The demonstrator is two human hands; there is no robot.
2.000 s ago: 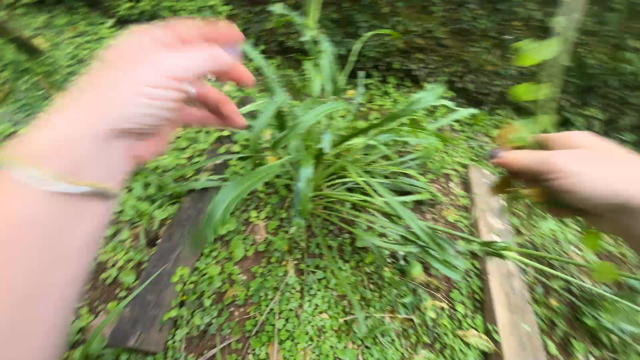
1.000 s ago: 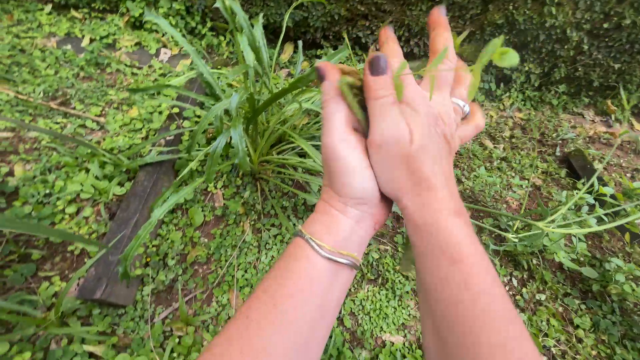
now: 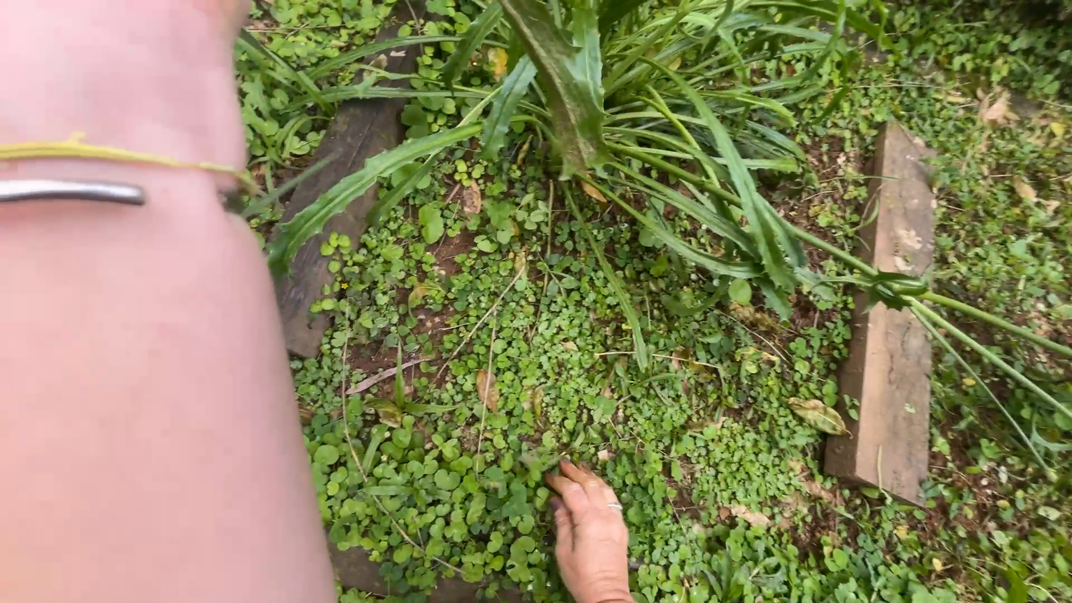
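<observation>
My right hand [image 3: 590, 523], with a ring on one finger, reaches down at the bottom centre, its fingertips at the low round-leaved ground cover [image 3: 469, 502]. Whether anything is between those fingers cannot be told. My left forearm, wearing a yellow cord and a silver bangle [image 3: 71, 192], fills the left side close to the camera; the left hand itself lies beyond the top edge. A clump of long, toothed green leaves [image 3: 574, 92] grows above and ahead of my right hand, apart from it.
Weathered wooden boards lie on both sides of the clump, a dark one [image 3: 343, 193] at left and a lighter one [image 3: 892, 335] at right. Another dark board [image 3: 360, 569] shows at the bottom. Long green stems [image 3: 997, 322] cross the right board. Dry leaves [image 3: 816, 414] are scattered about.
My hands, pressed together over plant bits one second ago, have come apart. The right hand is now low at the ground cover, and the left hand has left the view.
</observation>
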